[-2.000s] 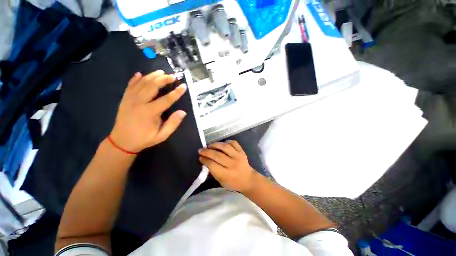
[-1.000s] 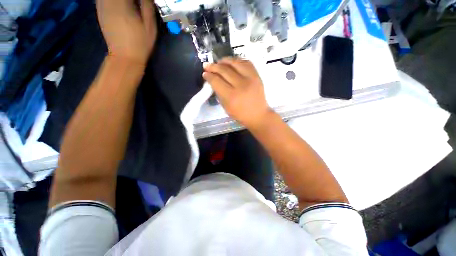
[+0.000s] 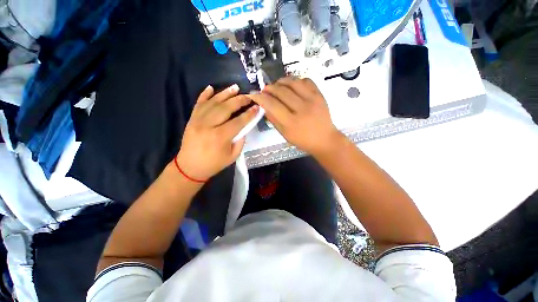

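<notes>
A large black fabric panel lies left of the machine and hangs over the table's front edge. A white edge strip runs along its right side up to the presser foot of the white and blue overlock machine. My left hand lies on the black panel, fingers spread, its thumb and fingertips at the white edge just in front of the presser foot. My right hand holds the edge between its fingertips right beside my left fingers. The fingers hide part of the edge.
A black mobile phone lies on the table at the right. White fabric panels lie right of and below the table edge. Crumpled blue and black pieces are at the left. Grey thread tensioners stand on the machine front.
My left hand has come down from the far upper left to the edge in front of the presser foot. My right hand stays near the foot. The view has shifted slightly.
</notes>
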